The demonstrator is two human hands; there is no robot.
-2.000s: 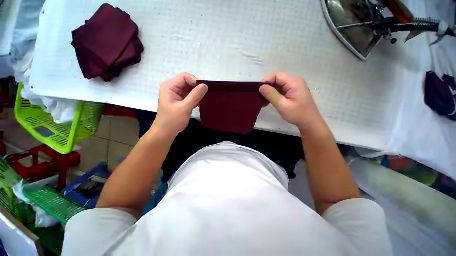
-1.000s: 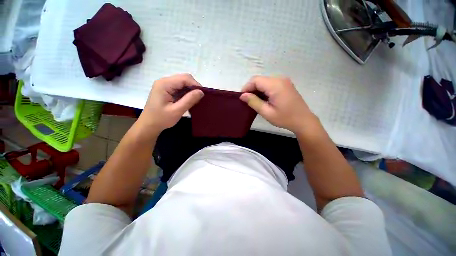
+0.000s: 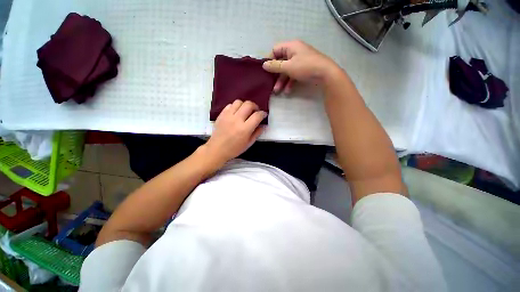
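A maroon pocket piece (image 3: pixel 240 82) lies flat on the white cloth-covered table (image 3: pixel 165 63) near its front edge. My left hand (image 3: pixel 235 128) rests with its fingertips on the piece's lower right part. My right hand (image 3: pixel 293 64) holds the upper right corner, with the thumb on top and the other fingers at or under the edge. The upper edge looks slightly uneven. A fanned stack of maroon pieces (image 3: pixel 77 57) lies at the far left of the table.
The steam iron (image 3: pixel 365 20) stands at the top right, partly cut off by the frame. A dark bundle with white edging (image 3: pixel 478 81) lies on white cloth at the right. A green basket (image 3: pixel 63 159), red and blue stools and another green basket are below left.
The pocket piece has gone from being held up between both hands to lying on the table. My left hand has let go of its upper corner and moved onto its lower part. The view has shifted.
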